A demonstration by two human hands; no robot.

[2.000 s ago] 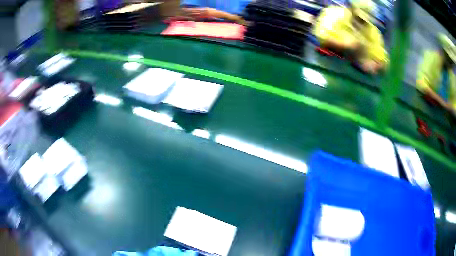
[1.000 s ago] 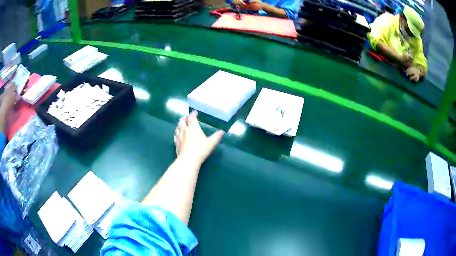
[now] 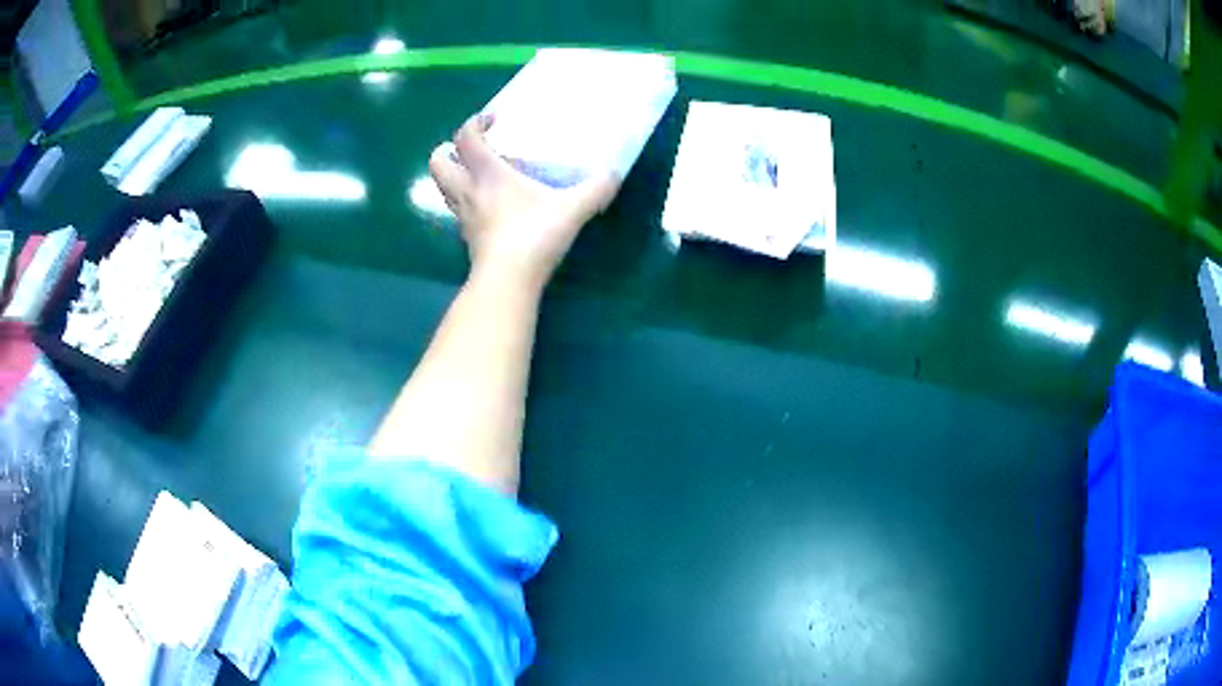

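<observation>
My left hand [image 3: 516,201], bare with a light blue sleeve, reaches out to the thick white stack [image 3: 583,107] at the back of the bench. Its fingers are at the stack's left edge and its thumb at the near right corner, gripping the near end. The hand hides part of that end. A flatter, uneven white pile of leaflets [image 3: 751,174] lies just right of the stack, with a small dark print on top. My right hand is not in view.
White card piles [image 3: 188,576] lean at the lower left. A black tray [image 3: 241,255] of small white pieces and a clear bag [image 3: 34,469] are at the left. A blue bin [image 3: 1119,469] holding a label roll [image 3: 1173,596] stands at the right. Green edging [image 3: 911,114] crosses the back.
My left hand came into view, reached the white stack's near end and now grips it. The view has shifted. The white card pile seen near the front two seconds ago no longer shows.
</observation>
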